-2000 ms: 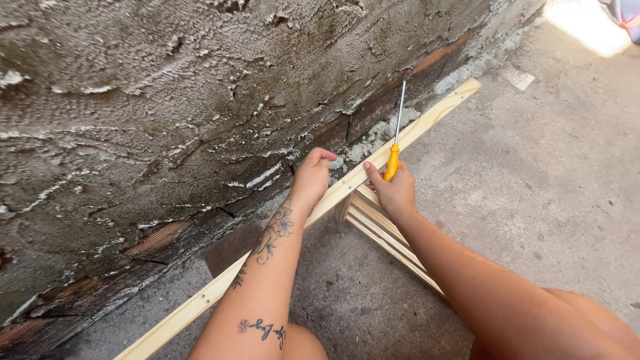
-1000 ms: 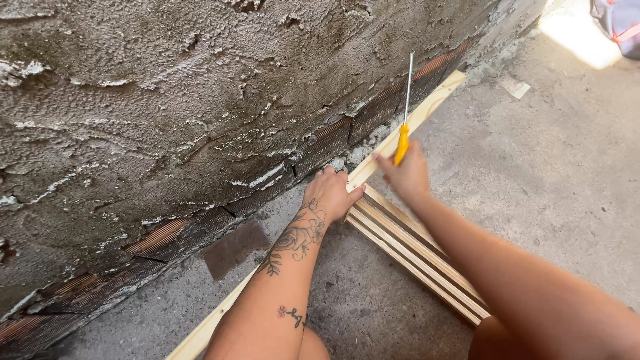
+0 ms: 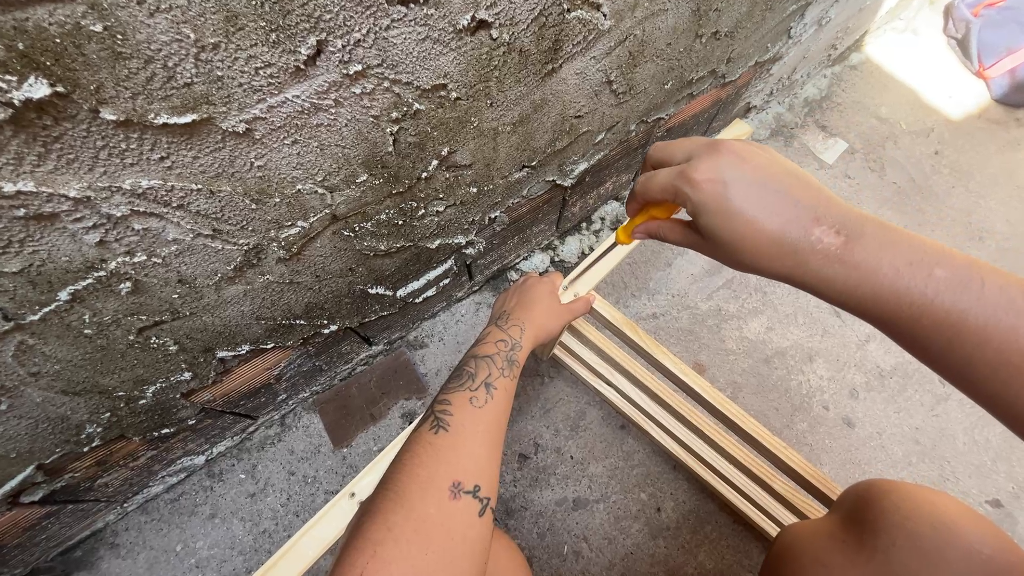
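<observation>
My left hand (image 3: pixel 538 310) grips a long pale wooden strip (image 3: pixel 352 496) where it meets the end of a slatted wooden frame (image 3: pixel 688 416). Several parallel slats run from there toward my knee at the lower right. My right hand (image 3: pixel 696 196) holds the yellow handle of a screwdriver (image 3: pixel 646 220). Its metal shaft slants down to the strip, the tip at or close to a screw (image 3: pixel 565 287) just beside my left hand. Another screw (image 3: pixel 353 495) shows lower on the strip. My left hand and forearm hide part of the strip.
A rough plastered wall (image 3: pixel 280 176) with exposed brick along its base rises on the left. A brown flat piece (image 3: pixel 372 398) lies on the concrete floor (image 3: pixel 896 336). Farther off are a small pale scrap (image 3: pixel 827 148) and a grey fabric item with orange trim (image 3: pixel 988 48).
My right hand has turned the screwdriver from pointing up to pointing down at the strip. My left hand, earlier raised with a finger out, has closed on the strip at the slats' end.
</observation>
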